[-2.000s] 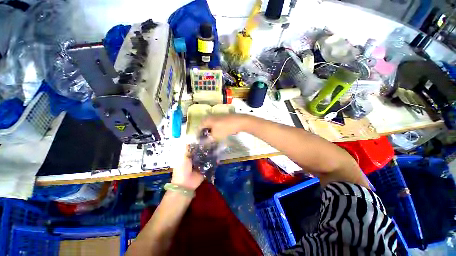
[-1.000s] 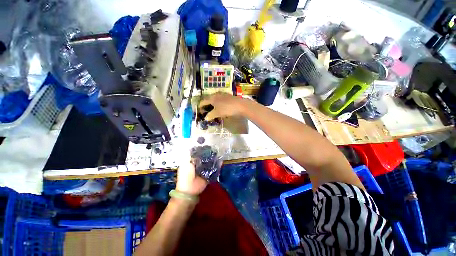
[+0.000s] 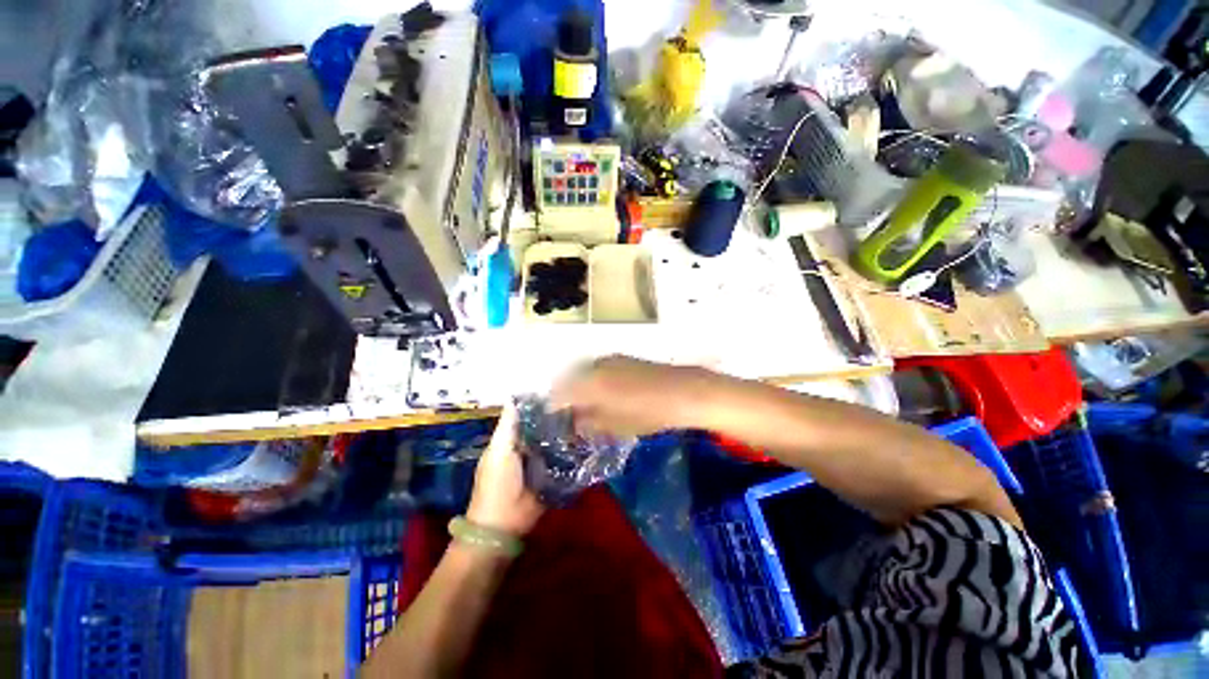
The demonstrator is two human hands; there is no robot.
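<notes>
My left hand (image 3: pixel 504 480) holds a clear plastic bag (image 3: pixel 568 458) with dark contents, just above my lap in front of the table edge. My right hand (image 3: pixel 603 395) is at the bag's top; it is blurred, and its fingertips are partly hidden, so its grip is unclear. A cream divided tray (image 3: pixel 622 284) stands on the table beyond my hands. Small black parts (image 3: pixel 557 284) lie heaped in its left compartment; its right compartment shows no parts.
The sewing machine (image 3: pixel 444 159) stands left of the tray, with a blue-handled tool (image 3: pixel 500 284) between them. A keypad (image 3: pixel 577 182), dark thread cone (image 3: pixel 713 218) and lime-green bottle (image 3: pixel 927 215) stand behind and right. Blue crates (image 3: pixel 212 570) flank my red lap cloth (image 3: pixel 570 597).
My right hand has moved from the tray back to the bag, uncovering the black parts in the left compartment. My left hand still holds the bag.
</notes>
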